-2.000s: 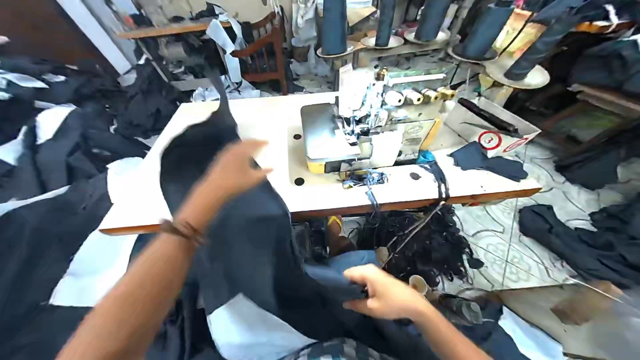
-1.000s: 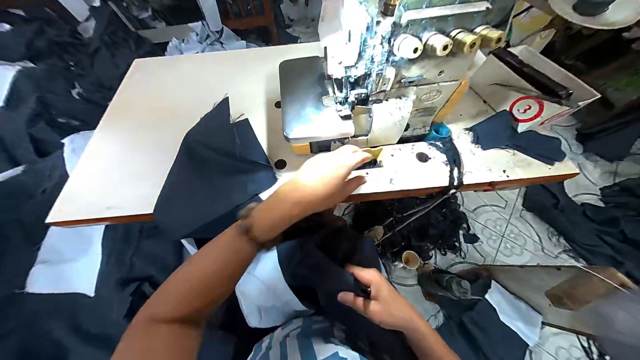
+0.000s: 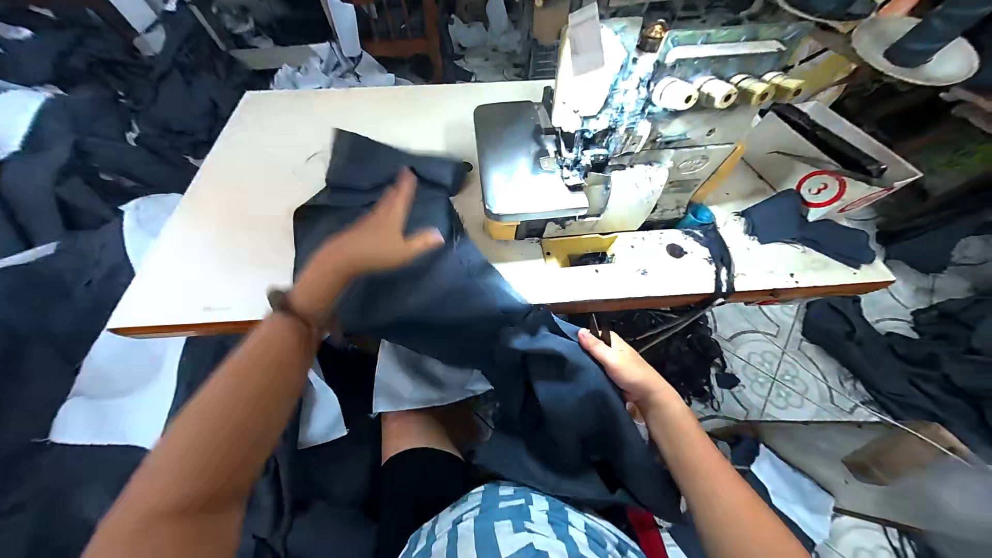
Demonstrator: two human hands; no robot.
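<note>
Dark navy fabric (image 3: 434, 310) runs from the white sewing table down over my lap. My left hand (image 3: 372, 240) lies over its upper part with the fingers spread, slightly blurred. At the table's front edge my right hand (image 3: 620, 368) grips the fabric's right edge; the dark tips of a small tool show by its fingers. An overlock sewing machine (image 3: 597, 147) stands right of my left hand, its flat metal plate (image 3: 519, 159) beside the fabric. Pale fabric (image 3: 422, 380) hangs below the table edge.
The table (image 3: 201, 256) has a wooden front edge. A white box (image 3: 837, 170) and dark scraps (image 3: 810, 229) lie at its right. Dark cloth piles (image 3: 62, 325) fill the left side. Thread waste (image 3: 682, 356) hangs under the table, and a thread cone (image 3: 942, 35) stands upper right.
My left hand has moved left from beside the machine's front onto the fabric. More of the dark fabric now lies across the table's front edge. My right hand has moved up to that edge.
</note>
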